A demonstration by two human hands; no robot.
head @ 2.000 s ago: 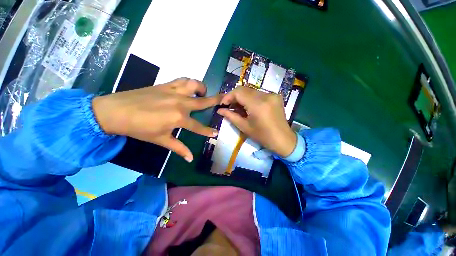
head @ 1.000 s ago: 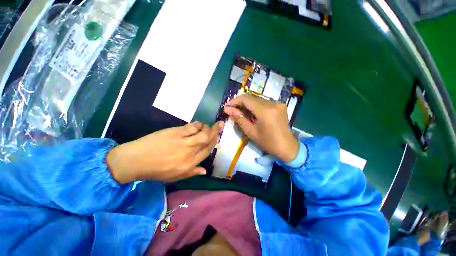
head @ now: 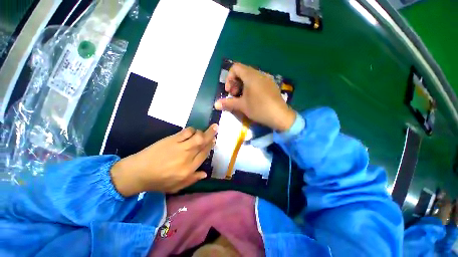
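An open tablet assembly (head: 221, 165) lies in front of me, with silvery plates and an orange flat flex cable (head: 236, 150) down its centre. My left hand (head: 163, 160) rests at its left edge, fingertips on the black border, with nothing visible held. My right hand (head: 261, 100) is over the upper part, thumb near the left border and index finger curled above it. Whether it holds anything is unclear. A blurred pale item (head: 258, 140) shows below the right wrist. The right hand hides much of the main board.
A white liner sheet (head: 176, 55) with a stepped black area (head: 133, 108) lies left of the tablet. A crinkled plastic bag (head: 75, 68) is far left. Other tablets lie at the top (head: 278, 15) and far right (head: 423, 103). A black strip (head: 406, 168) and another person's hand (head: 444, 208) are lower right.
My left hand has moved from above the black area to the tablet's lower left edge. My right hand has lifted upward, its thumb and index finger now apart. The top tablet shows more.
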